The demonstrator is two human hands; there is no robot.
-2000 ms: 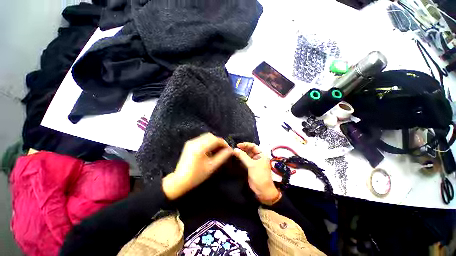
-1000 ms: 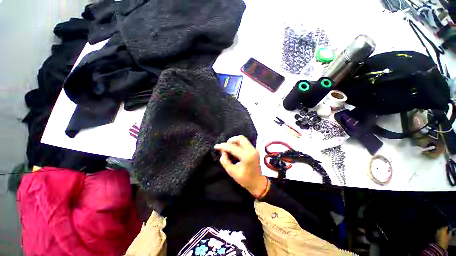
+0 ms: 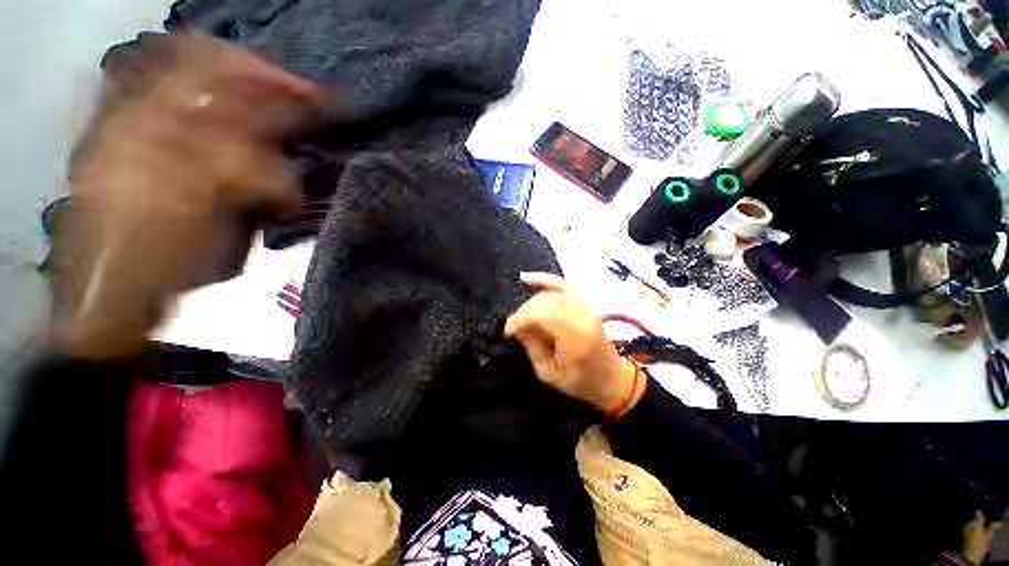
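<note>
The dark nubby jacket (image 3: pixel 404 276) lies over my lap and the table edge. My right hand (image 3: pixel 570 345), with a red band at the wrist, has its fingers curled and pinched on the jacket's cloth near the middle. My left hand (image 3: pixel 183 177) is raised at the upper left, large, close to the camera and strongly blurred; whether its fingers hold anything cannot be told. No needle or thread can be made out.
More dark garments (image 3: pixel 409 55) lie at the back. To the right are a phone (image 3: pixel 581 161), black cones (image 3: pixel 664 210), flask (image 3: pixel 783 127), thread snips (image 3: pixel 640 282), red-handled scissors (image 3: pixel 625 323), tape ring (image 3: pixel 843 376) and black bag (image 3: pixel 902 182). A pink-red padded coat (image 3: pixel 221 470) is at lower left.
My left hand, beside my right hand at first and then out of sight, is now raised at the upper left. My right hand has shifted slightly right and stays at the jacket.
</note>
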